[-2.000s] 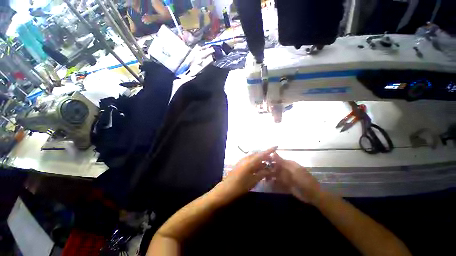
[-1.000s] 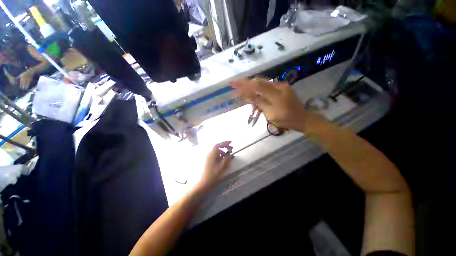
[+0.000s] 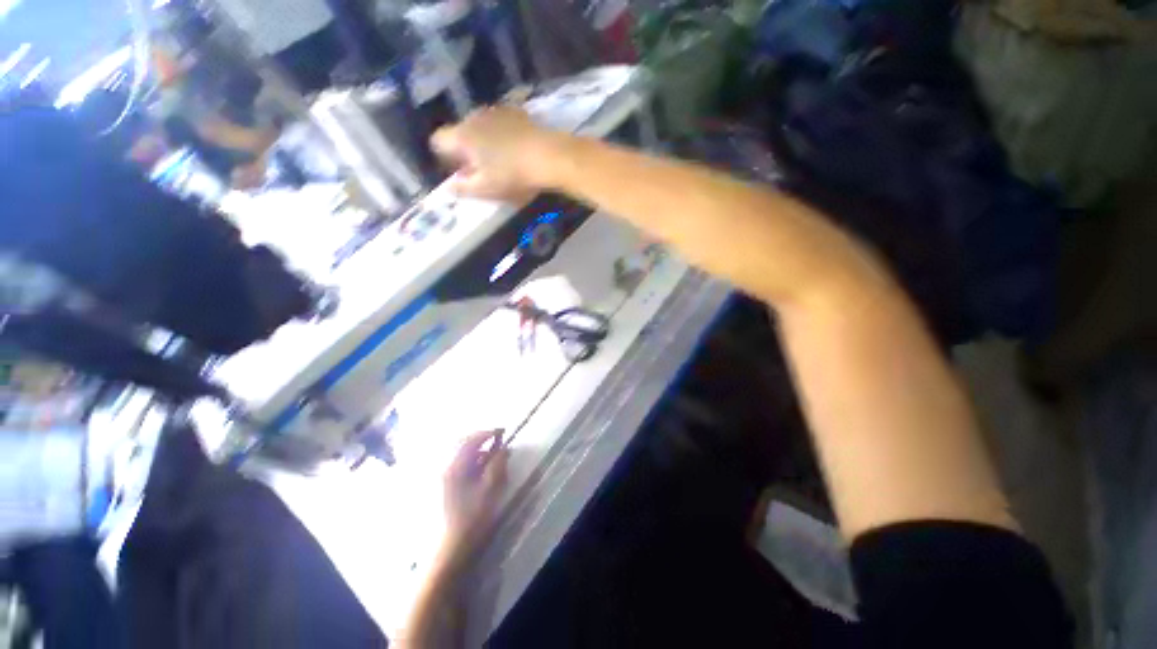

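Note:
The white sewing machine (image 3: pixel 419 332) with a blue stripe and dark control panel runs diagonally across the view. My right hand (image 3: pixel 497 150) is above and behind the machine head, fingers curled and blurred; I cannot tell if it holds anything. My left hand (image 3: pixel 476 475) rests low over the white table near its front part, fingers bent; whether something thin is pinched in it cannot be seen. Black-handled shears (image 3: pixel 579 332) lie on the table, with orange-red handled snips (image 3: pixel 524 317) beside them. A dark garment panel (image 3: pixel 222 545) lies left of the machine.
Dark pieces (image 3: pixel 140 228) hang over the machine's left end. A pale ruler strip (image 3: pixel 577 437) runs along the table's front edge. Heaped dark and green cloth (image 3: pixel 875 165) stands beyond the table at the right. Another person's arm shows blurred at the upper left.
The view has swung to the right. My right hand has moved from in front of the machine head to above and behind it. My left hand stays low over the table.

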